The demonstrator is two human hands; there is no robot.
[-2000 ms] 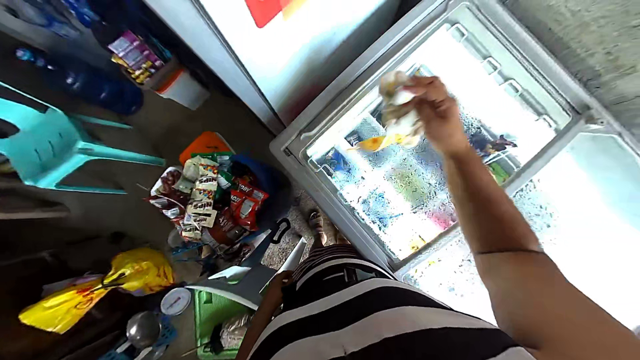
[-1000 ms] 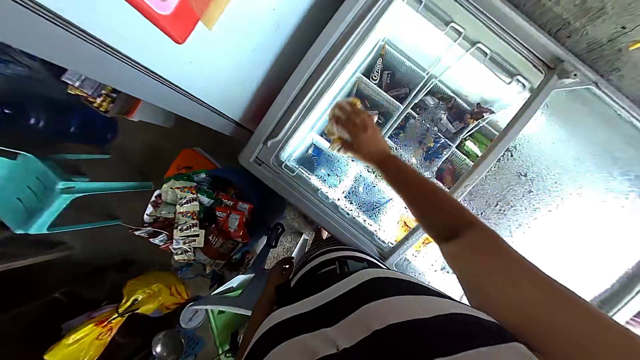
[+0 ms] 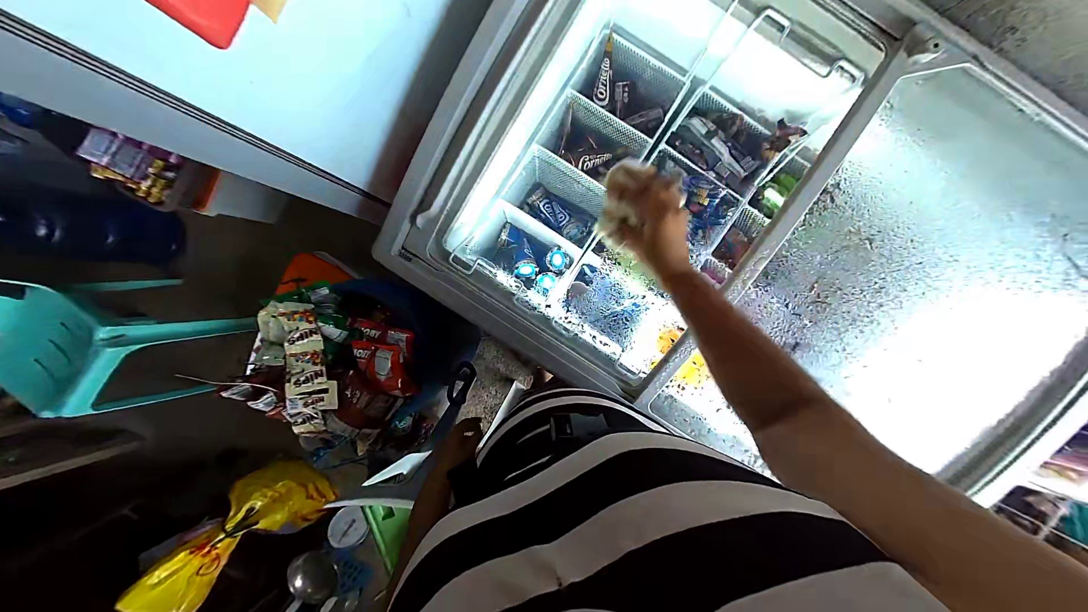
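My right hand [image 3: 661, 223] is closed around a bunched, pale brownish cloth [image 3: 627, 197], blurred, above the glass top of a chest freezer [image 3: 544, 340]. Wet droplets cover much of the glass lid [image 3: 901, 229]. Beneath the hand, wire baskets [image 3: 586, 115] hold wrapped ice creams, among them Cornetto cones [image 3: 603, 78]. My left hand [image 3: 466, 433] hangs low beside the striped shirt, near a dark-handled thing; its fingers are mostly hidden, so its hold cannot be made out.
A white surface [image 3: 314, 76] adjoins the freezer's left side. Farther left stand a teal plastic chair [image 3: 51, 348] and a pile of snack packets [image 3: 306, 357]. Below them lie a yellow plastic bag [image 3: 276, 497], a round dial scale [image 3: 347, 527] and a metal ladle [image 3: 311, 578].
My right hand has moved over the freezer with the cloth still in it. The droplet-covered glass and the baskets show more clearly now. The view has shifted somewhat.
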